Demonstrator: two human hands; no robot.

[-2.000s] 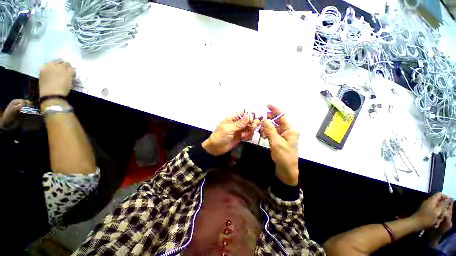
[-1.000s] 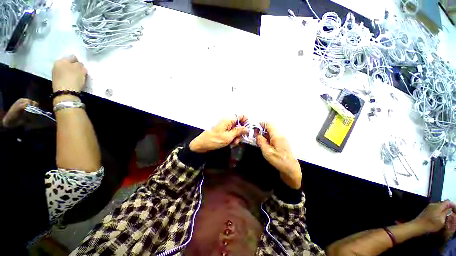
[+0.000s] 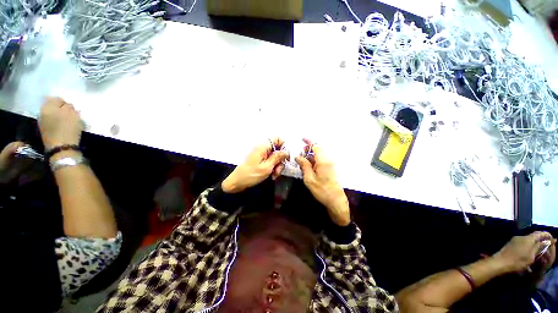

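Note:
A white cable [image 3: 292, 167], wound into a small loop, is held between both hands just over the near edge of the white bench. My left hand [image 3: 256, 167] grips its left side with thumb and fingers. My right hand [image 3: 321, 177] pinches its right side. The hands are a short way apart with white strands between them. The cable's ends and any tie are too small and blurred to tell.
A pile of coiled cables [image 3: 437, 52] lies at the right; loose cables [image 3: 113, 40] lie far left. A dark, yellow-fronted device [image 3: 394, 150] and a few short cables [image 3: 471, 180] lie right. A cardboard box [image 3: 255, 7] stands behind. Neighbours' arms [image 3: 82, 195] are on both sides.
The hands first came together around the cable, and it now shows as a compact loop between them. The whole view has shifted slightly. The neighbour's fist at left has moved a little.

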